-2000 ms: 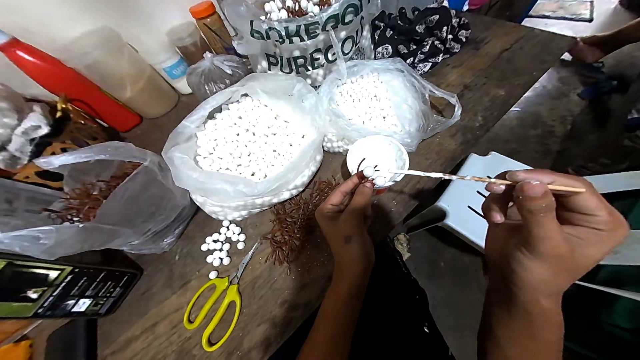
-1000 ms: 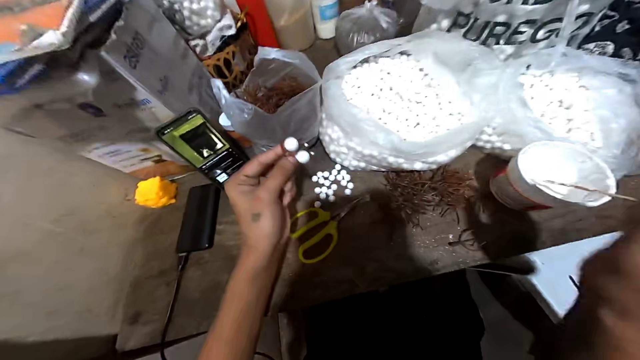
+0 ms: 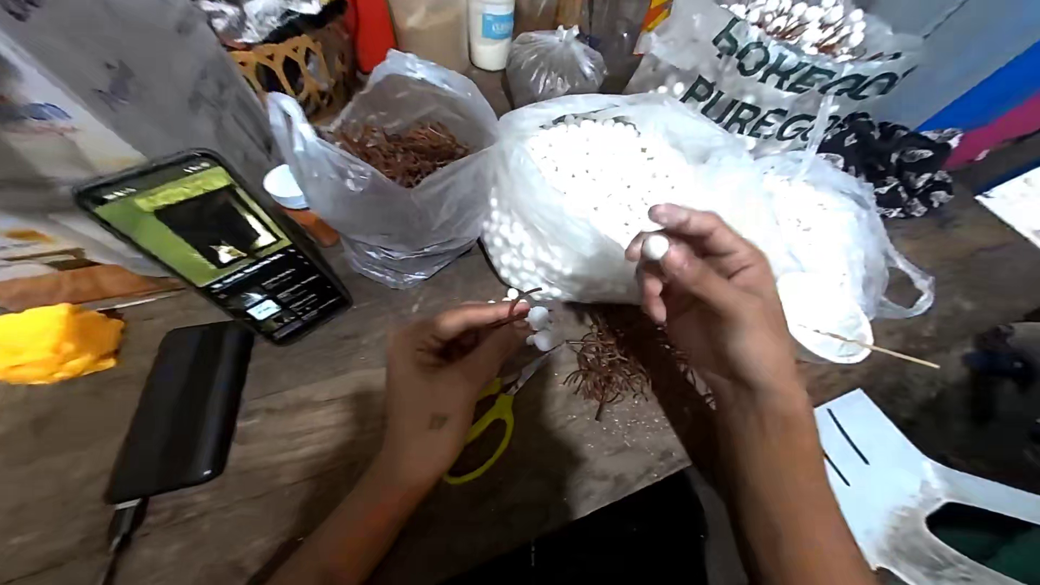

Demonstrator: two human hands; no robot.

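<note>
My left hand (image 3: pixel 455 382) pinches a thin brown stem (image 3: pixel 520 305) with small white balls (image 3: pixel 538 325) at its end. To its right and higher up, my right hand (image 3: pixel 715 301) holds one white ball (image 3: pixel 655 248) between thumb and fingers. Behind my hands a clear plastic bag (image 3: pixel 520 195) is full of such balls. Cut brown stems (image 3: pixel 605 370) lie heaped on the wooden table between my hands. Yellow-handled scissors (image 3: pixel 491 431) lie partly hidden by my left hand. A white tub (image 3: pixel 837 325) with a thin wooden stick (image 3: pixel 886 353) across it stands right of my right hand.
A phone (image 3: pixel 219 244) leans at the left, above a black power bank (image 3: pixel 183 410) with a cable and a yellow lump (image 3: pixel 57 341). A bag of brown stems (image 3: pixel 390 236) stands behind my left hand. A white plastic chair (image 3: pixel 894 471) is at the lower right.
The stick that my right hand held two seconds ago now lies across the tub. My right hand has come back over the table with a white ball. The view has swung left, then partly back.
</note>
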